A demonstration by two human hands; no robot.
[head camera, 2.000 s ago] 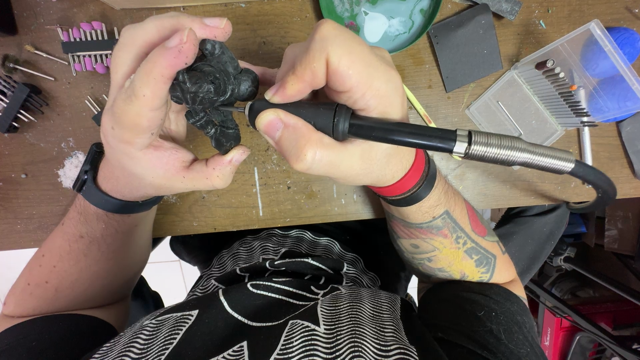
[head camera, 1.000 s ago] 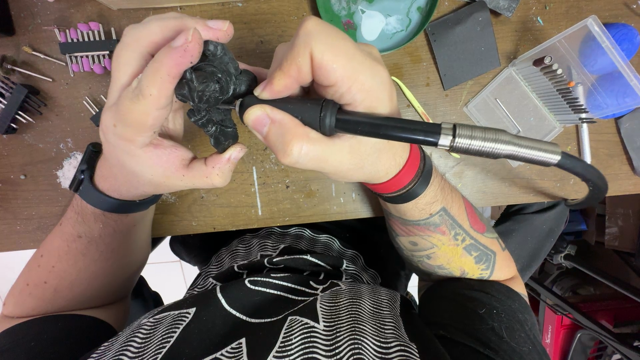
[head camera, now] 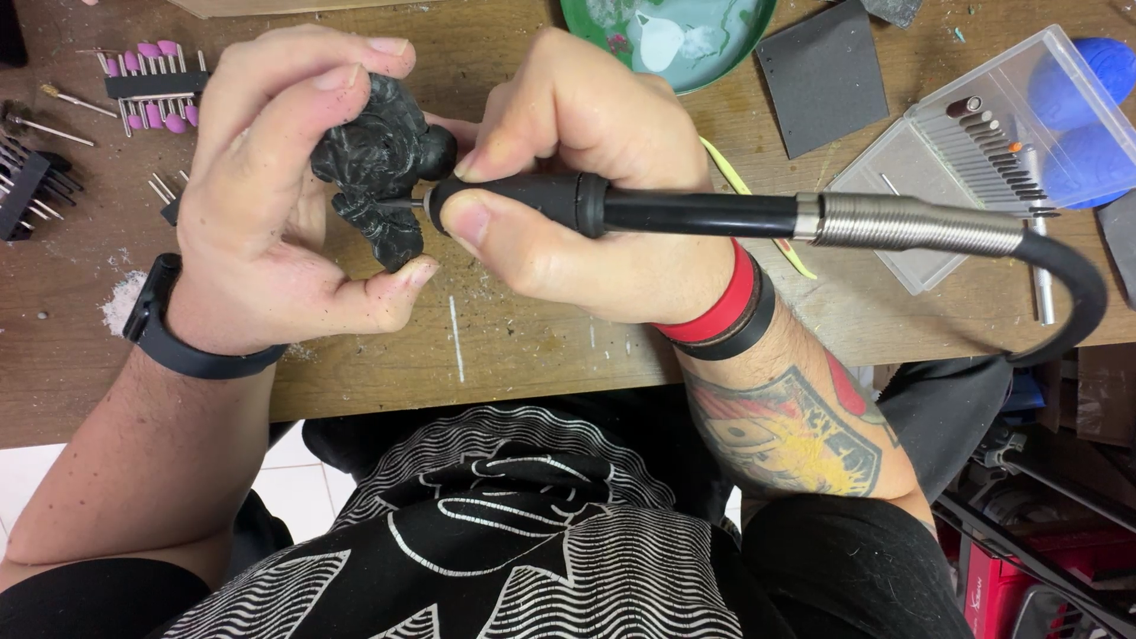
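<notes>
My left hand (head camera: 266,195) holds a small black carved figure (head camera: 377,160) between fingers and thumb, over the wooden workbench. The figure has folds, pale scuffs and a round knob on its right side. My right hand (head camera: 595,169) grips the black handpiece of a flexible-shaft rotary tool (head camera: 701,213), thumb below and index finger above. Its thin metal bit (head camera: 401,203) points left and meets the lower middle of the figure; whether the bit spins cannot be told. A spring-sheathed cable (head camera: 919,224) runs from the handpiece to the right and curls down.
Pink-tipped grinding bits in a black holder (head camera: 155,85) and dark burrs (head camera: 31,191) lie at left. Beyond my right hand are a green-rimmed dish (head camera: 674,40), a dark square sheet (head camera: 824,75) and a yellow-green tool (head camera: 732,173). A clear bit case (head camera: 923,257) lies at right.
Since one second ago the figure has tilted slightly in my left hand. The handpiece stays against it, its bit now showing more plainly at the lower middle.
</notes>
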